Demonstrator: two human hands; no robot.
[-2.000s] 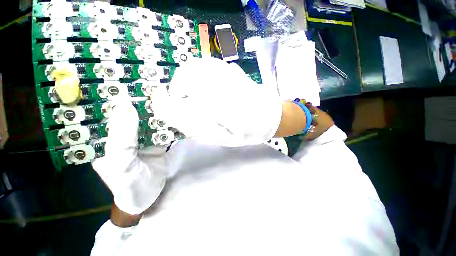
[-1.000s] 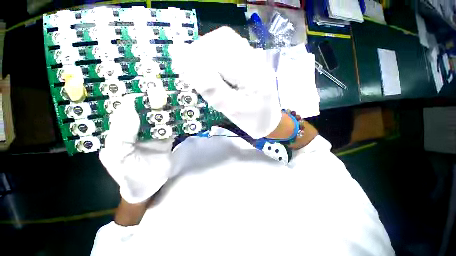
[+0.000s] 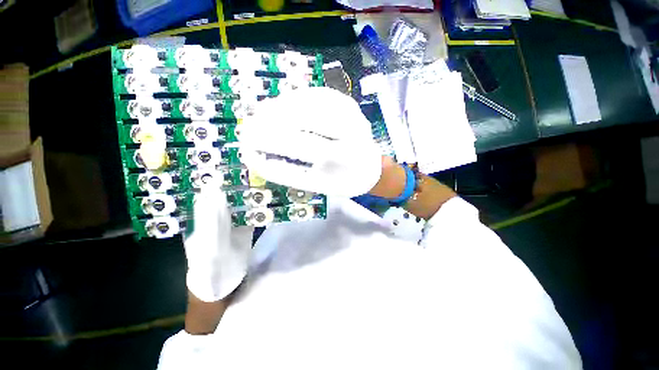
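Observation:
A green circuit board panel [image 3: 176, 156] with rows of white round parts lies in front of me at the left. A yellow piece [image 3: 154, 155] shows at its left side, and another yellow spot shows beside my right hand. My left hand [image 3: 215, 246], in a white glove, is at the panel's near edge with its fingers over the board. My right hand [image 3: 311, 144], also in a white glove, is over the panel's right part and hides several round parts. Its fingertips point left; whether it grips anything is hidden.
Paper sheets [image 3: 433, 119] lie right of the panel, with a clear plastic bag [image 3: 405, 43] above. A silver tool [image 3: 490, 101] and a black device [image 3: 483, 71] are farther right. A cardboard box [image 3: 42, 195] stands at the left edge; a blue bin [image 3: 170, 16] is at the back.
The panel shows farther right and lower in the view, as does my left hand. My right hand has moved down and left over the panel. The box and blue bin have come into view.

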